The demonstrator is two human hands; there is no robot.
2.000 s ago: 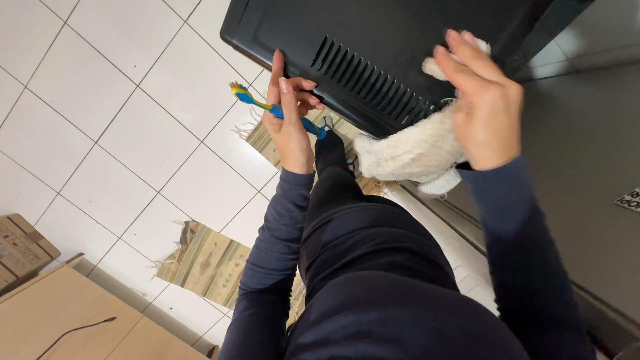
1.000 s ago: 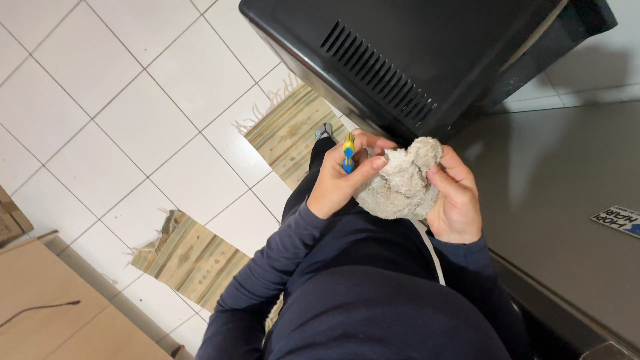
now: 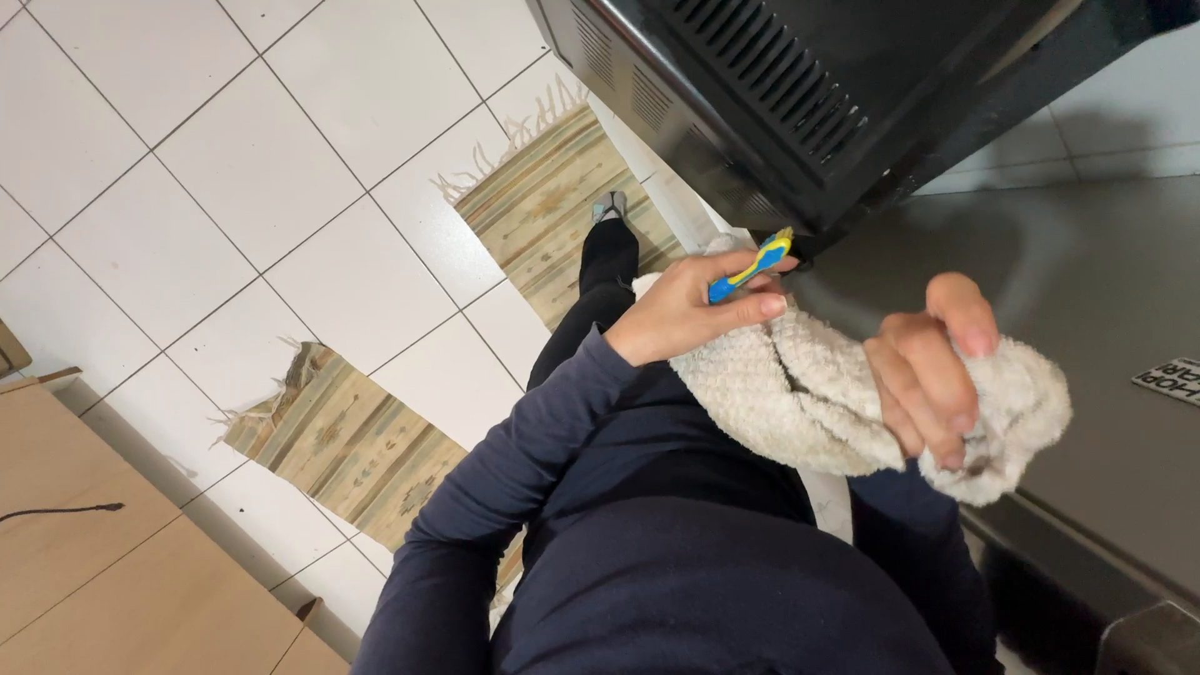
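Note:
A blue and yellow toothbrush point(image 3: 750, 269) is in my left hand point(image 3: 698, 305), its bristle end pointing up and to the right. The same hand touches a cream terry cloth point(image 3: 778, 394), partly behind its fingers. On the right, my right hand point(image 3: 923, 375) is closed around the bunched other end of the cloth, which bulges out past the fingers. Just above my left hand stands a black appliance housing point(image 3: 750, 112) with vent slots, its lower corner close to the toothbrush.
The black housing stands by a grey surface point(image 3: 1078, 309) bearing a sign with writing point(image 3: 1172, 378). Fringed striped rugs point(image 3: 562, 206) lie on white floor tiles point(image 3: 253, 159). At lower left is a wooden cabinet top point(image 3: 103, 534) with a dark cable point(image 3: 61, 511).
The cloth, bunched between both hands a second ago, is now stretched out sideways, with my right hand farther from the left. The toothbrush has stayed in my left hand.

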